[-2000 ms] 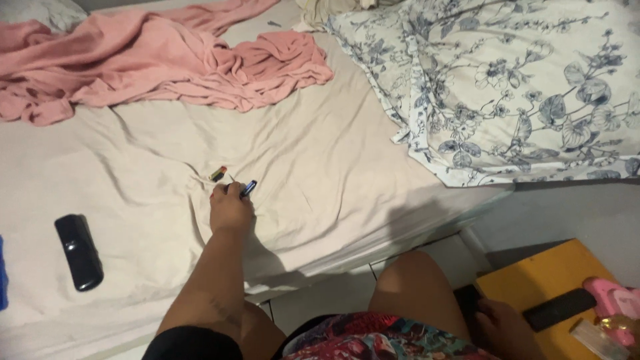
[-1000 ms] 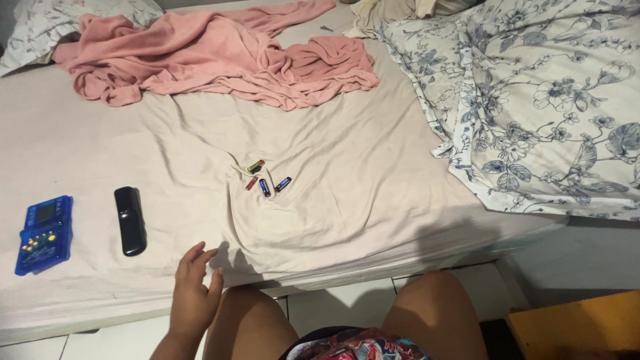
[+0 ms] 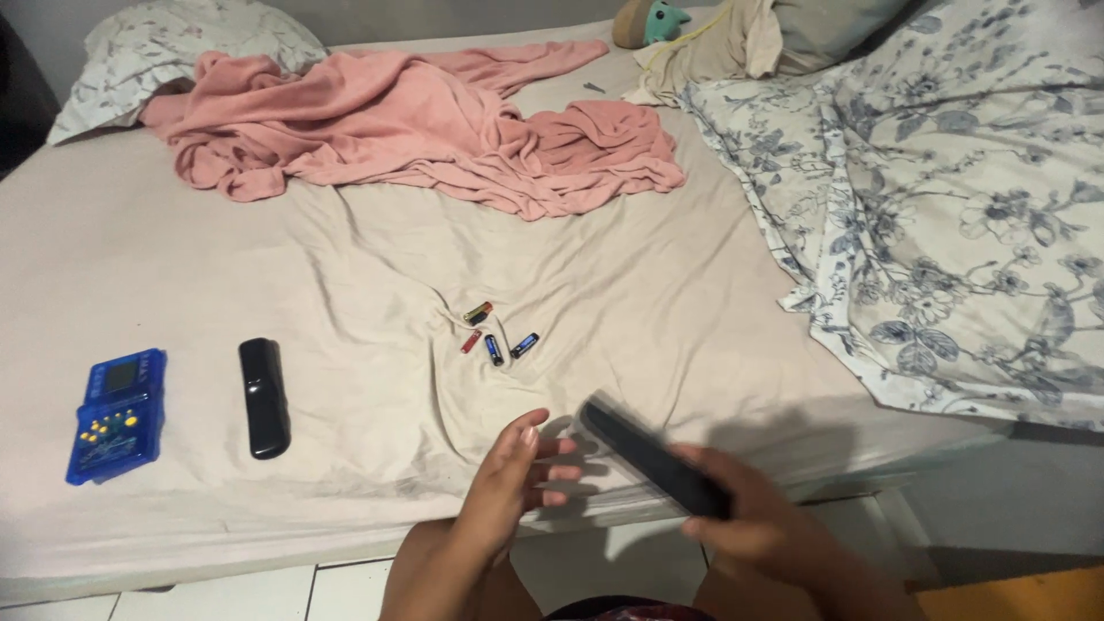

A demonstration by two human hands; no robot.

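My right hand (image 3: 733, 504) grips a black remote control (image 3: 655, 457), blurred by motion and tilted with its far end toward upper left. To its left, my left hand (image 3: 513, 474) has its fingers apart and holds nothing. Beyond the hands, several batteries lie loose on the bed sheet: a gold and black battery (image 3: 478, 312), a small red battery (image 3: 471, 341) and two blue and black ones (image 3: 493, 350). A glossy black remote-shaped object (image 3: 265, 398) rests farther left on the sheet, beside a translucent blue handheld game (image 3: 118, 416) with yellow buttons.
A pink blanket (image 3: 414, 129) lies crumpled across the back of the bed. A floral pillow (image 3: 190, 60) is at the back left, a floral cover (image 3: 957, 233) at the right. A plush toy (image 3: 649, 22) sits at the back. An orange surface (image 3: 1018, 595) shows at lower right.
My right hand has come into view over the bed edge with the black remote. My left hand let go of a battery among the others, then drew back toward me and now faces the remote.
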